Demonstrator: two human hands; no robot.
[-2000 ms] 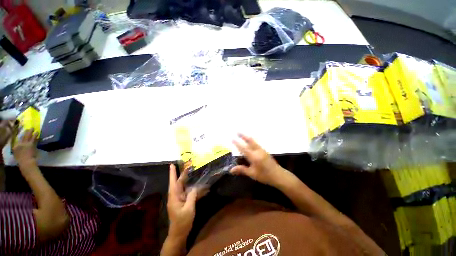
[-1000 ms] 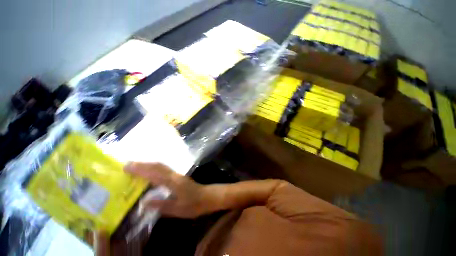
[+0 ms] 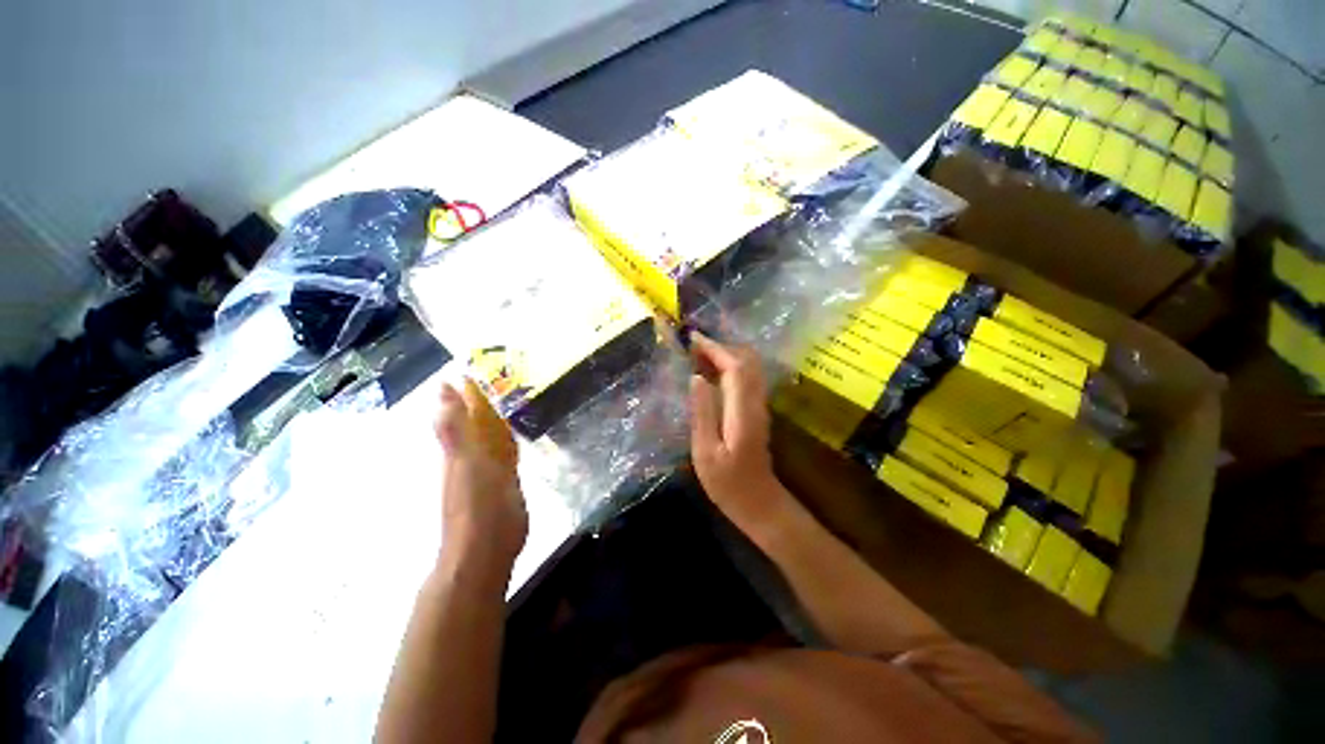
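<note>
Bagged yellow boxes (image 3: pixel 545 313) stand in a row at the table end, their upper faces washed out white and loose clear film (image 3: pixel 625 422) trailing from their near side. My left hand (image 3: pixel 483 472) is at the near left corner of the nearest group, fingers extended against it. My right hand (image 3: pixel 731 422) is at its near right corner, fingertips beside a yellow side face. The group is between my two hands. My fingertips are partly hidden or blurred against the boxes and film.
An open carton (image 3: pixel 1177 509) of yellow boxes stands right of the table. Another filled carton (image 3: pixel 1083 240) is behind it, with more at the far right. Loose clear bags (image 3: pixel 131 480) lie at left. A wrapped black bundle (image 3: pixel 349 255) and red-yellow scissors (image 3: pixel 455 220) are at the back.
My view has turned right to the table end and cartons. The yellow bagged box carried in my hands a second ago has moved to the row, and my hands are now at either side there.
</note>
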